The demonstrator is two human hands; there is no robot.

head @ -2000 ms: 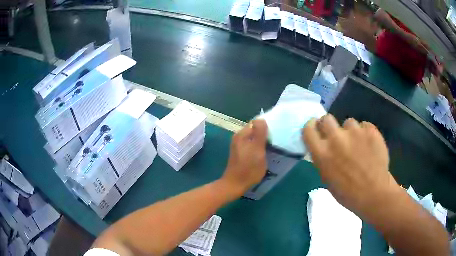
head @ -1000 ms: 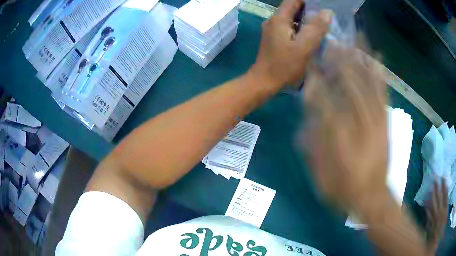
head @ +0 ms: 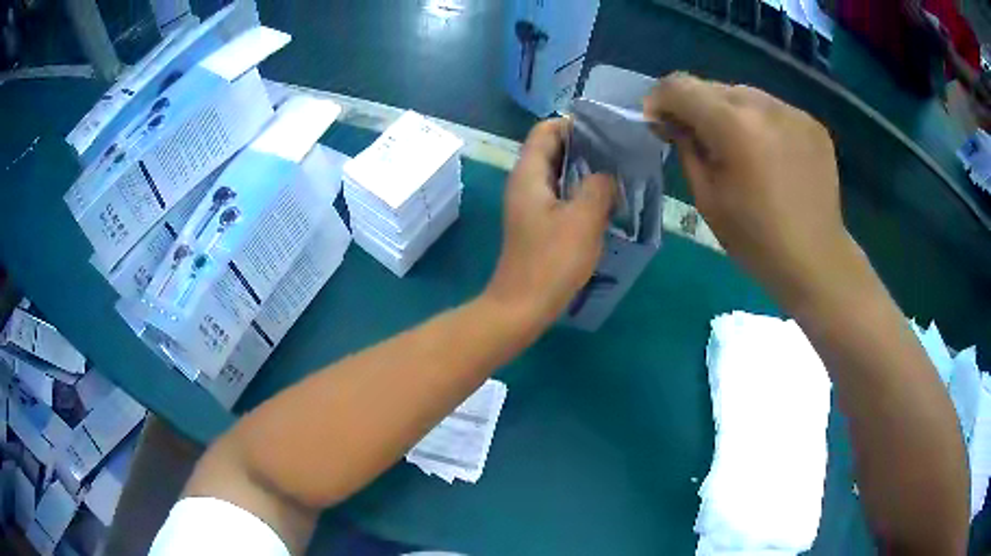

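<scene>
An open retail box [head: 615, 272] stands tilted on the green bench, its opening facing me, with pale material inside. My left hand [head: 556, 217] grips its left side, the thumb over the opening's edge. My right hand [head: 750, 163] pinches at the grey-white flap or insert at the top right of the opening; which of the two cannot be told. A small stack of leaflets [head: 461, 434] lies in front of me. A stack of long white folded sheets [head: 767, 434] lies at right, partly beside my right forearm.
Waiting boxes [head: 207, 261] lie at left beside a neat white block of leaflets [head: 402, 190]. Another box [head: 552, 49] stands on the belt beyond the pale edge strip [head: 489, 147]. Pale pouches [head: 965, 380] lie at far right. A bulk carton [head: 147, 489] is at lower left. A person in red is at upper right.
The view dipped and came back up. My right hand moved from over the bench to the box opening. A different or moved box now stands on the belt. The loose slip is out of view.
</scene>
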